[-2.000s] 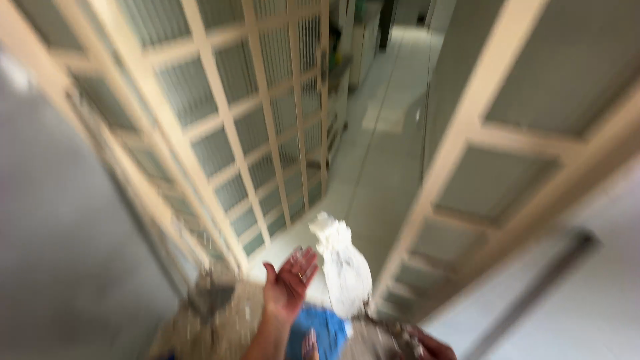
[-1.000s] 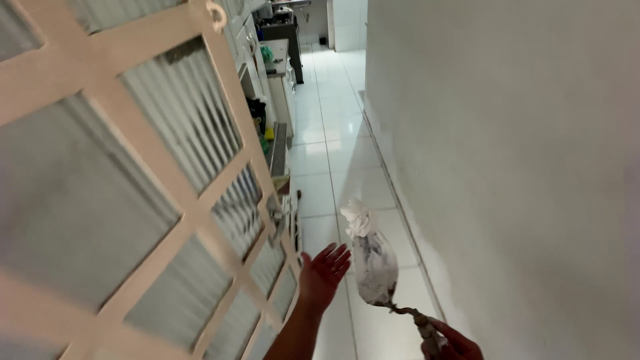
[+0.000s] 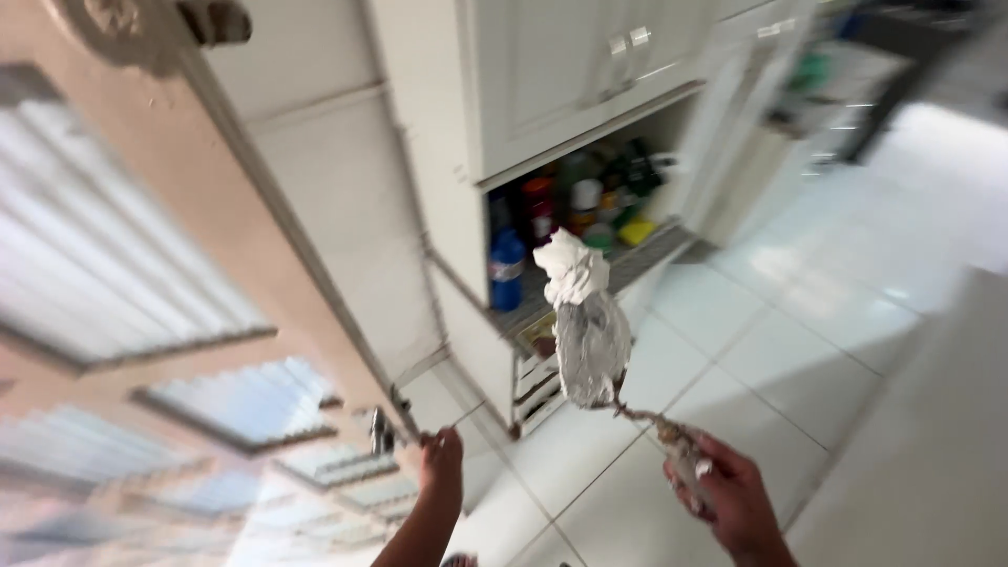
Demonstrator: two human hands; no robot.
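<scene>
My right hand (image 3: 724, 488) grips the handle of a plastering trowel (image 3: 591, 346). Its blade is smeared with white paste, and a thick lump of the paste (image 3: 573, 266) sits at the tip. My left hand (image 3: 441, 465) is at the edge of a beige framed door (image 3: 315, 283) with ribbed glass panes, just below the metal door handle (image 3: 382, 431). The fingers look curled around the door's edge.
Beyond the door stands a white cabinet (image 3: 583, 71) with an open shelf holding several bottles, one of them blue (image 3: 506, 270). White floor tiles (image 3: 693, 354) run past it, with a pale wall (image 3: 929, 441) at the right.
My left hand, held out with fingers spread beside the trowel a second ago, is now at the door's edge. My right hand keeps the loaded trowel. The view has swung toward the cabinet.
</scene>
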